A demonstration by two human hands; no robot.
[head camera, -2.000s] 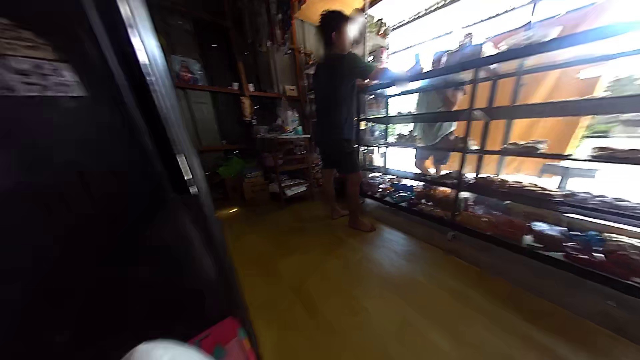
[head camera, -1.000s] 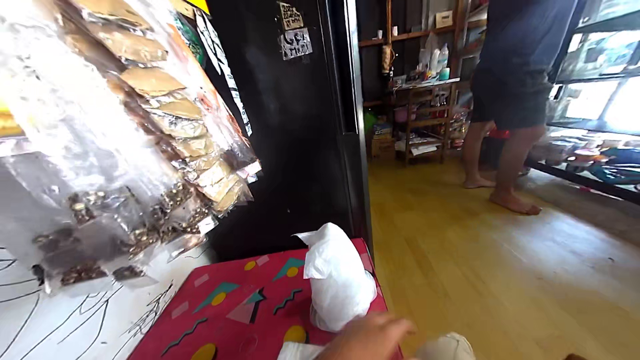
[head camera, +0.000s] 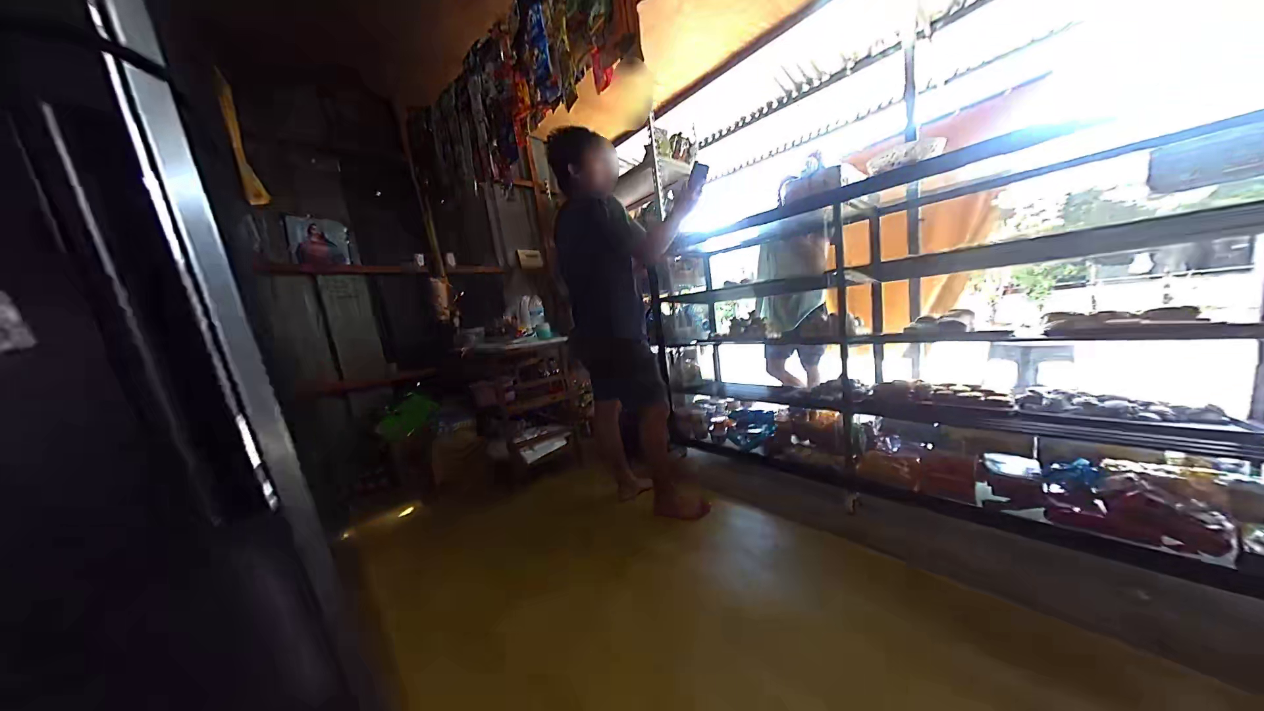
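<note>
Neither of my hands shows in the head view now, so what they hold or touch is hidden. Close on the left stands a dark cabinet or refrigerator with a shiny metal edge. Beyond it a barefoot person in a dark shirt and shorts stands beside the display shelves, holding up a small dark object that looks like a phone. Packaged goods fill the lowest shelf, and baked-looking items lie on the one above.
A second person is outside, behind the shelves. At the back are a small rack with bottles on top, a wall shelf with a picture, and packets hanging overhead. A yellowish floor stretches toward the shelves.
The view has swung up and right. A hand, the white wrapped thing and the red patterned surface, visible one second ago, are out of sight. The person's arm, earlier reaching to the shelves, is now raised.
</note>
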